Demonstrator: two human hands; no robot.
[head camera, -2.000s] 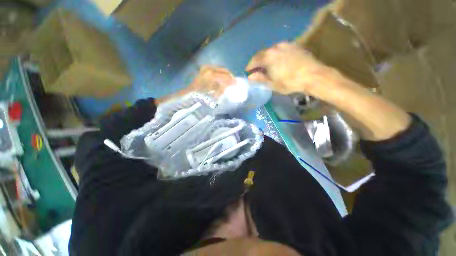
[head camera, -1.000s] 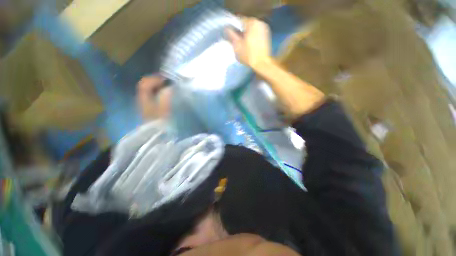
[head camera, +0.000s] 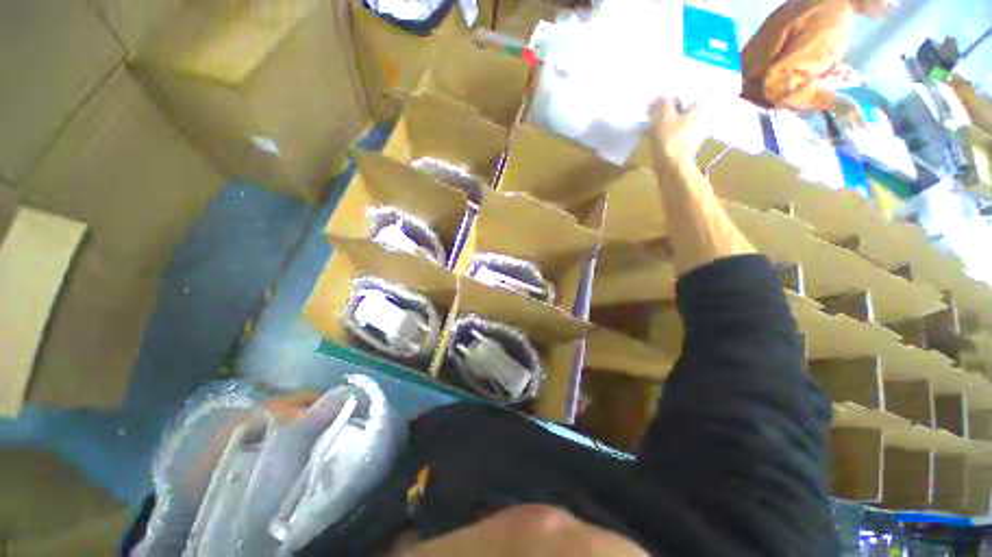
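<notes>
My left hand (head camera: 285, 409) is at the lower left, mostly hidden behind bubble bags (head camera: 326, 462) with white devices inside, held against my body. My right hand (head camera: 677, 128) reaches forward to a pile of bright white plastic (head camera: 598, 82) on the boxes' far side. Its fingers touch the pile's near edge; their grip is unclear. Retail boxes with raised brown flaps (head camera: 408, 196) stand in rows in front. Several near left compartments hold bagged white devices, such as one in the front left compartment (head camera: 389, 318).
More brown compartments (head camera: 848, 381) extend right. Large brown cartons (head camera: 239, 65) stand at the upper left, beside blue floor (head camera: 218, 261). A blue-and-white flat item (head camera: 709, 38) lies by the white pile. A person in orange-brown clothing (head camera: 800, 49) is at the upper right.
The view has swung to the box rows. My right hand no longer holds the pale bag and has moved forward to the white pile. My left hand is lower, behind the bagged devices.
</notes>
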